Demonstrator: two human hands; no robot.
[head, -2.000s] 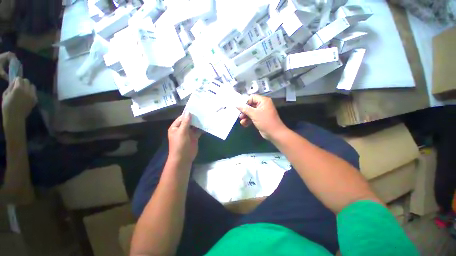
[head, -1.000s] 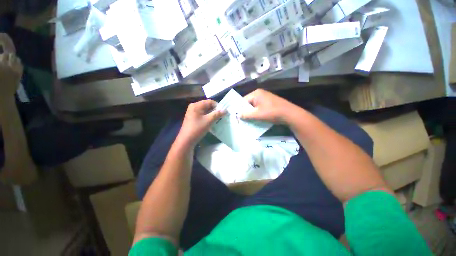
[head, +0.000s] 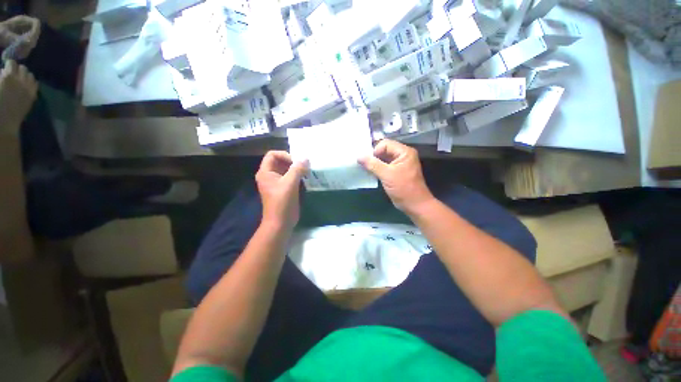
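A white instruction leaflet (head: 334, 153) with faint print along its lower edge is held up at the table's near edge. My left hand (head: 281, 186) pinches its left side between thumb and fingers. My right hand (head: 397, 173) pinches its right side. Both hands are bare. A heap of white product boxes (head: 407, 71) with dark print lies on the table behind the leaflet; the leaflet hides part of it. A white mass with small dark marks (head: 358, 257) sits between my thighs.
The table has a white cover sheet (head: 597, 112) and cardboard padding (head: 127, 138) at its near edge. Brown cartons (head: 567, 239) stand right of my legs, others (head: 123, 246) at left. Another person's hands (head: 15, 82) show at the far left. A brown box (head: 664, 130) is at far right.
The leaflet was tilted cornerwise low over my lap; it is now higher, nearly level and spread between my hands, which have moved slightly apart. The view has shifted a little.
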